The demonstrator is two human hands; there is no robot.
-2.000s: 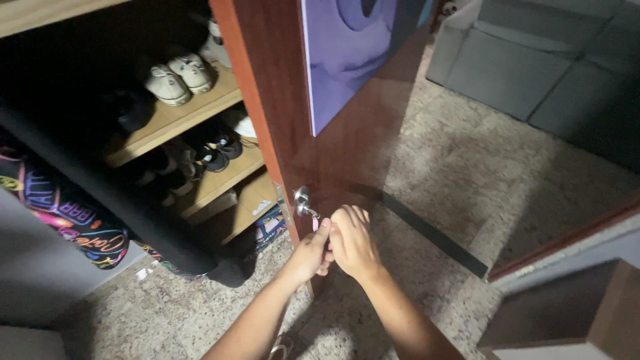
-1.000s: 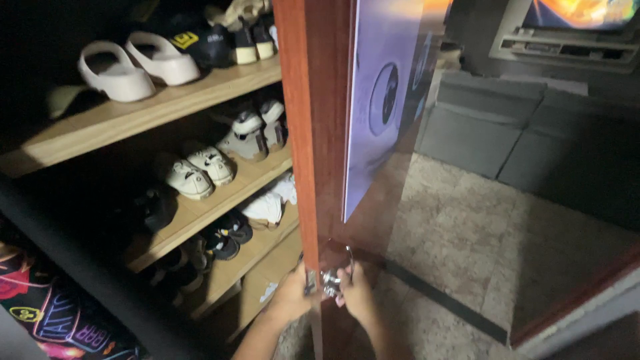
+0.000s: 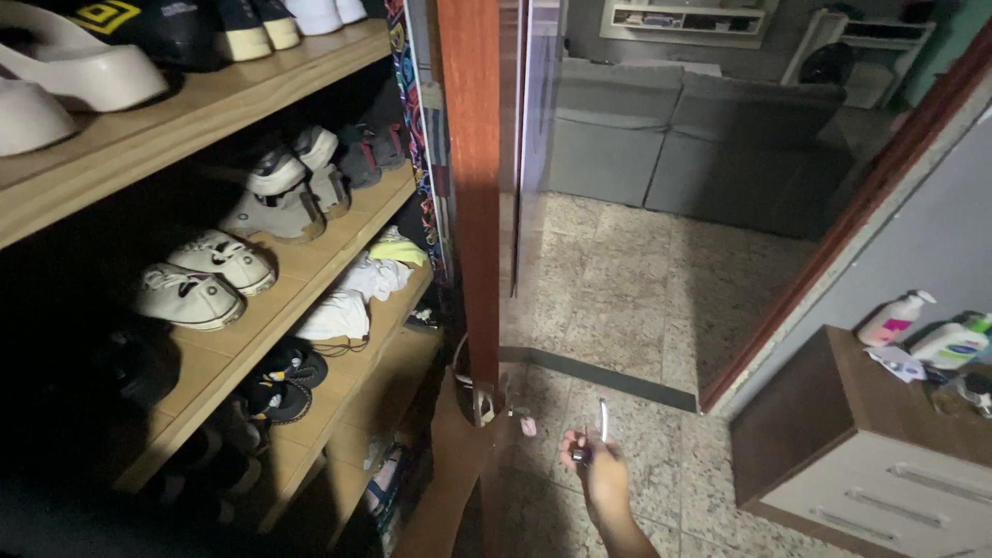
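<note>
A reddish wooden door (image 3: 474,194) stands edge-on in the middle of the view, with a metal latch plate (image 3: 483,404) low on its edge. My left hand (image 3: 457,407) is at the left side of the door, by the latch; its fingers are mostly hidden, and a curved metal handle shows partly there. To the right of the door, my right hand (image 3: 595,457) is closed around a small dark and metallic object (image 3: 580,454) that I cannot make out. A thin bright curved piece (image 3: 604,421) sticks up beside its fingers. A small pink tag (image 3: 528,425) hangs near the door's right face.
Wooden shelves (image 3: 310,267) with shoes stand at the left. Beyond the doorway is a grey sofa (image 3: 659,147). A dark floor strip (image 3: 612,380) crosses the threshold. At the right, a drawer cabinet (image 3: 860,465) carries a pump bottle (image 3: 895,319) and other bottles, near the door frame (image 3: 837,225).
My hands were together at the lock two seconds ago; now they are apart, the right one away from the door with a small object. The door appears more edge-on as the view has shifted.
</note>
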